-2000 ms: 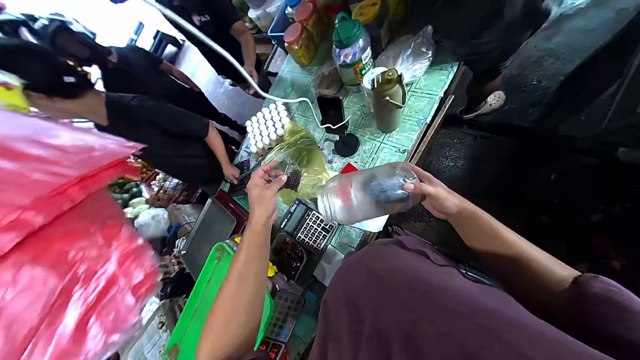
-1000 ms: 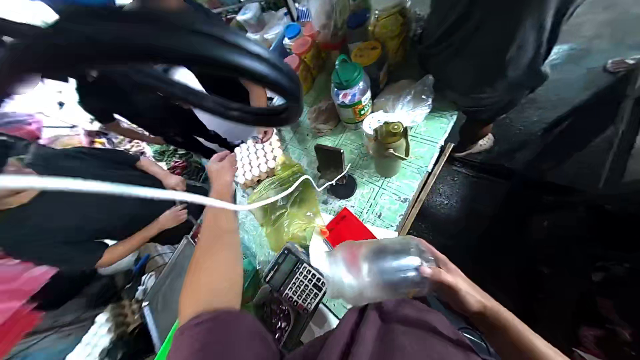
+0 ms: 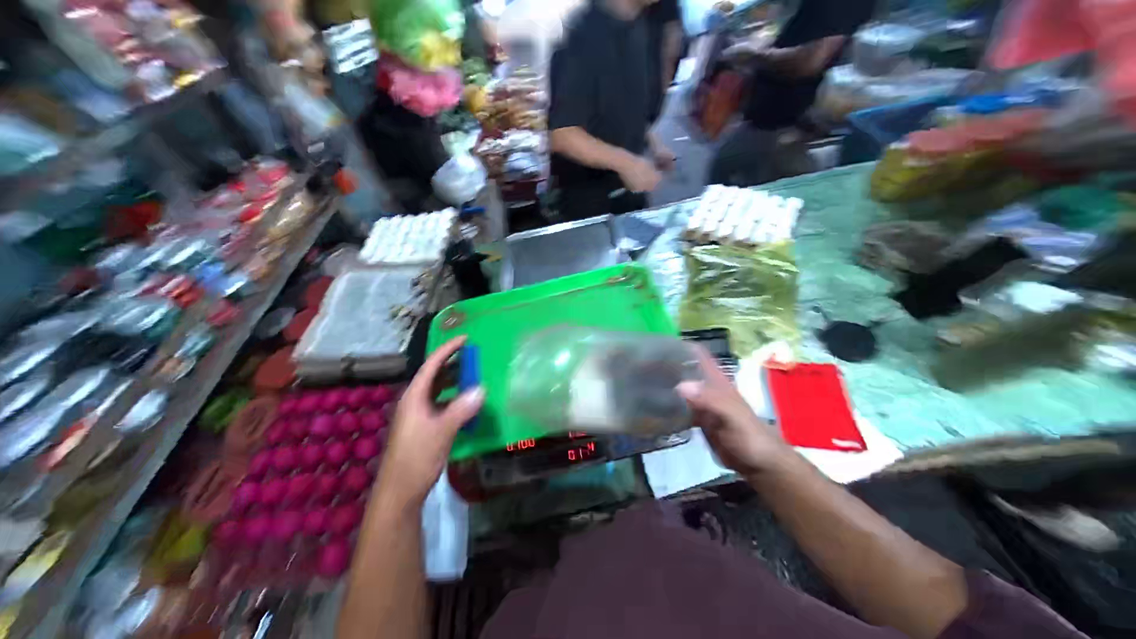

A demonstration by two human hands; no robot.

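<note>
My right hand (image 3: 728, 417) grips one end of a clear jar (image 3: 603, 377), which lies sideways above a bright green tray (image 3: 559, 306). My left hand (image 3: 435, 408) is at the tray's left side, thumb and fingers around a small blue object (image 3: 469, 374), perhaps a lid; blur hides its details. Under the tray's near edge is a scale with a red lit display (image 3: 550, 445). Partly hidden behind the jar is a calculator (image 3: 710, 344). A red flat item (image 3: 815, 406) lies on white paper to the right of my right hand.
White eggs (image 3: 744, 215) and a yellowish plastic bag (image 3: 741, 288) are on the green table (image 3: 923, 382). Magenta eggs (image 3: 311, 470) fill the lower left. Packed goods line a shelf (image 3: 204, 364) at far left. A person in black (image 3: 603, 98) stands across the table.
The view has swung left to the green tray and magenta eggs. My left hand, by the white eggs one second ago, is now at the tray with a blue object. The jar stays in my right hand.
</note>
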